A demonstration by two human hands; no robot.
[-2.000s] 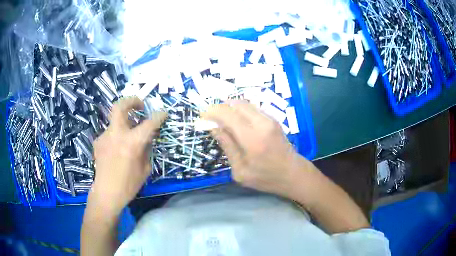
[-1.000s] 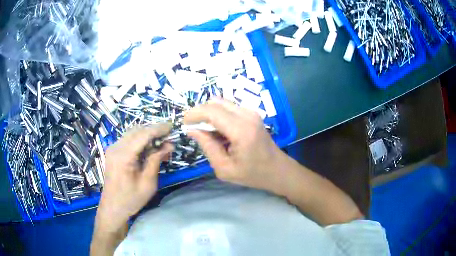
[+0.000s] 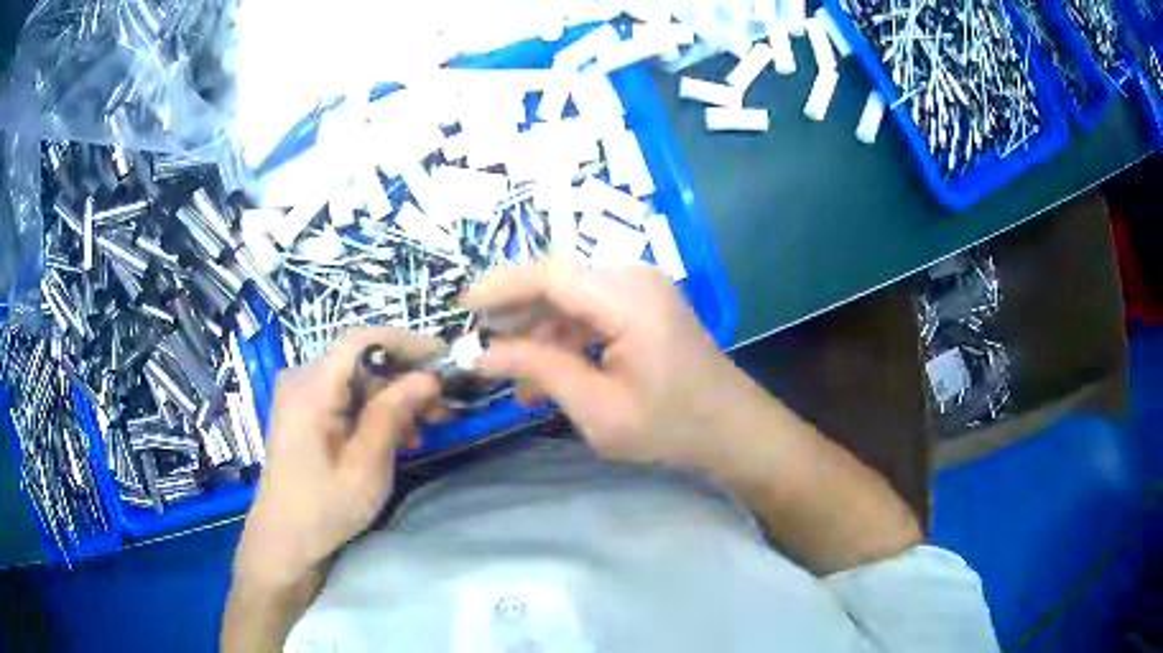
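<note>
My left hand [image 3: 338, 440] is curled around a metal tube [image 3: 378, 360], whose dark open end shows between the fingers. My right hand [image 3: 625, 357] holds a small white piece [image 3: 468, 350] between thumb and fingertips, close to my left fingertips. The fingers and blur hide whether the two pieces touch. Both hands are over the front of the middle blue tray [image 3: 699, 242]. Thin stemmed pieces [image 3: 395, 283] lie in its front part, and white sleeves [image 3: 485, 191] lie behind them.
Metal tubes [image 3: 166, 319] are heaped left of the middle tray, with a clear bag [image 3: 121, 64] behind. Loose white sleeves [image 3: 737, 119] lie on the green table [image 3: 804, 217]. Blue trays [image 3: 976, 191] of thin sticks stand at right. A cardboard box [image 3: 1059, 319] is below the table edge.
The white piece in my right hand now shows as a shorter shape close to my left fingertips. A dark tube end shows more clearly in my left hand. The view has shifted slightly.
</note>
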